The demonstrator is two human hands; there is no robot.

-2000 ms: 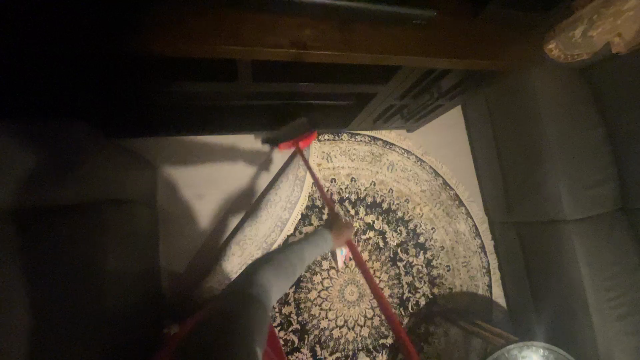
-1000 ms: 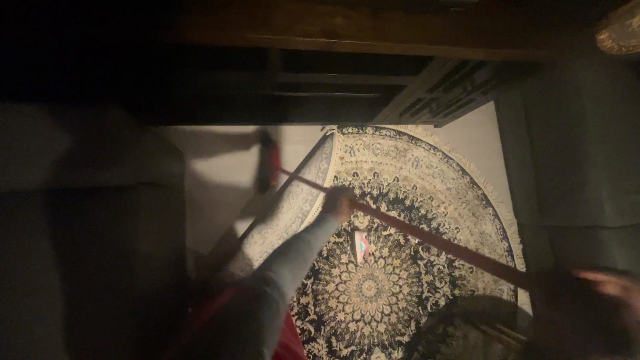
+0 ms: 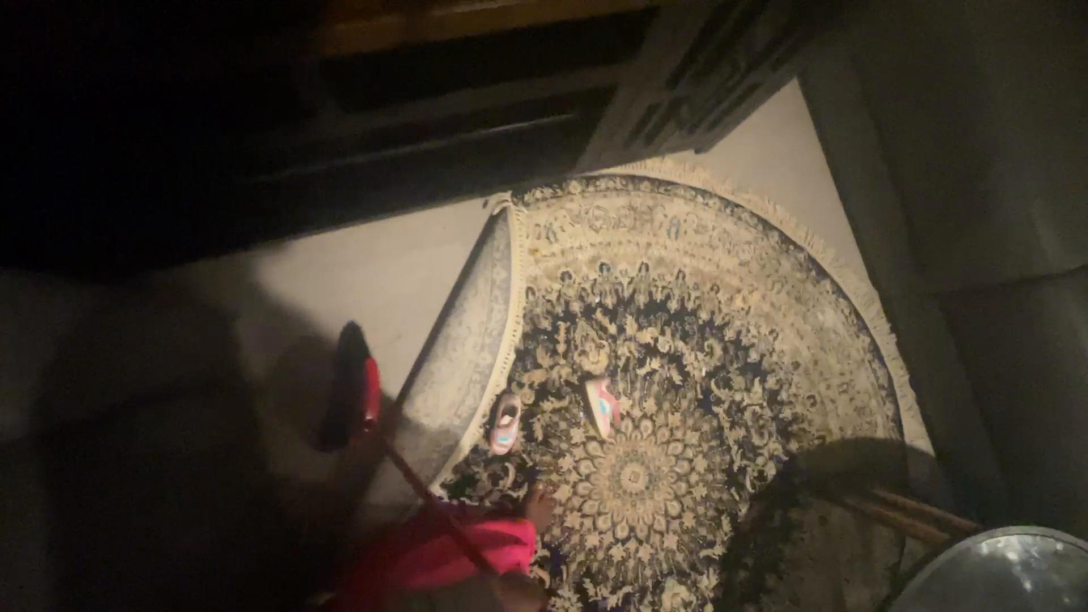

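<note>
A broom with a red and black head (image 3: 353,391) stands over the pale floor at the left, beside the folded-over edge of a round patterned rug (image 3: 722,340). Its red handle (image 3: 425,493) slants down to the right across pink clothing (image 3: 476,548). At the bottom edge, dim and partly cut off, my left hand (image 3: 518,591) is closed around the handle. My right hand is out of view. Two small pink shoes, one left (image 3: 505,423) and one right (image 3: 603,408), lie on the rug near its centre, above a bare foot (image 3: 540,507).
Dark wooden furniture (image 3: 442,144) runs across the top. A dark grey sofa (image 3: 1003,340) borders the rug on the right. A round shiny surface (image 3: 1003,569) and wooden legs (image 3: 918,514) are at the lower right. The left side is in deep shadow.
The broom head has come from beside the furniture down along the floor at the left. My left hand has moved lower with the handle; my right hand has left the view. Both shoes now show.
</note>
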